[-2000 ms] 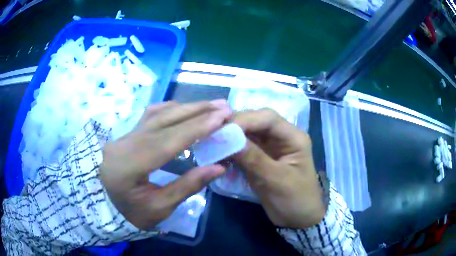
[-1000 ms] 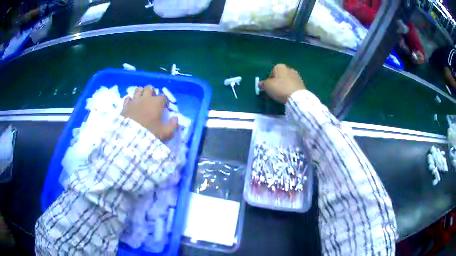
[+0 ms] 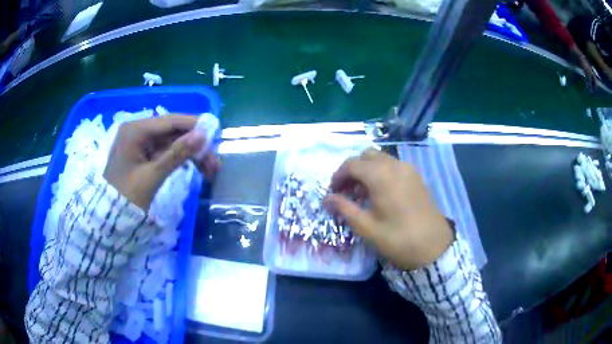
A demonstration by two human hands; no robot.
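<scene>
My left hand (image 3: 151, 154) is above the right side of the blue tray (image 3: 209, 101) and pinches a white plastic head (image 3: 207, 127) between thumb and fingertips. White heads are heaped in the tray. My right hand (image 3: 399, 208) reaches over the clear insert box (image 3: 322, 267). Its thumb and fingers are at the stem inserts (image 3: 302, 215), which show silver and reddish glints. I cannot tell whether the fingertips hold a stem.
T-shaped units, one of them here (image 3: 304, 79), lie scattered on the green belt (image 3: 262, 54). A clear tray with a white sheet (image 3: 231, 295) lies between blue tray and box. A ribbed strip (image 3: 446, 181) is right of the box. A metal post (image 3: 439, 64) stands by the rail.
My right hand has come back from the belt to the insert box, and another T-shaped unit lies loose on the belt. My left hand has risen from the heap with a white head.
</scene>
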